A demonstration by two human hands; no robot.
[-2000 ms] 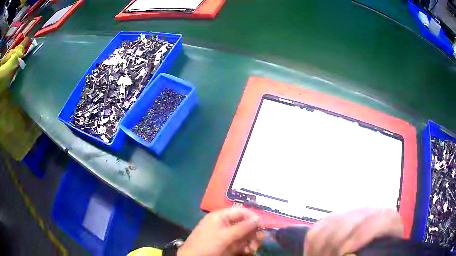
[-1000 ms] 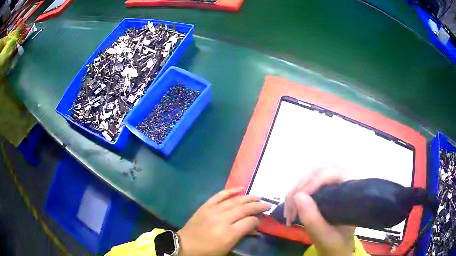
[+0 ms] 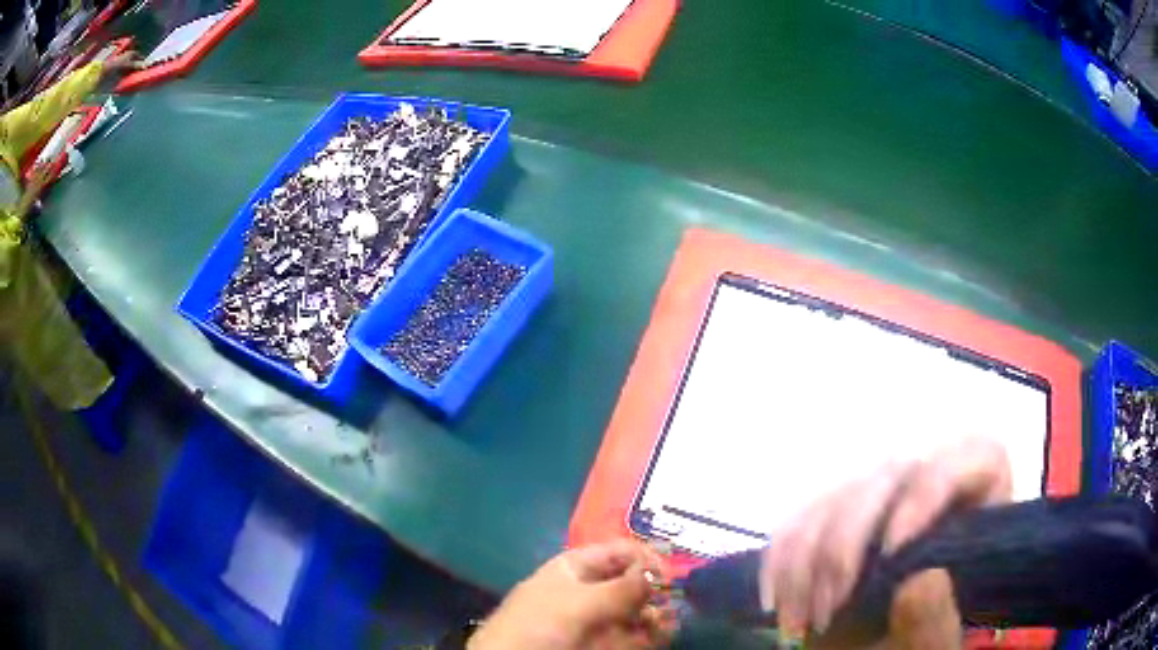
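A white screen panel [image 3: 851, 406] with a thin black edge lies in an orange-red foam fixture [image 3: 635, 394]. My right hand [image 3: 876, 546] is wrapped around a thick black electric screwdriver [image 3: 1041, 559], held nearly level over the panel's near edge with its tip pointing left. My left hand [image 3: 591, 599] is at the fixture's near left corner, fingertips pinched together at the screwdriver's tip. A tiny light bit shows at the fingertips; it is too blurred to tell what it is.
A small blue screw bin [image 3: 457, 311] touches a large blue bin of metal pieces [image 3: 343, 235] on the left. Another blue parts bin [image 3: 1130, 432] is at the right. A fixture with a panel [image 3: 508, 57] lies further back. A person's yellow sleeve [image 3: 51, 121] is far left.
Since one second ago, my left hand has lifted from flat on the panel's corner to a pinch at the fixture's near edge. The screwdriver has moved right and lower with my right hand.
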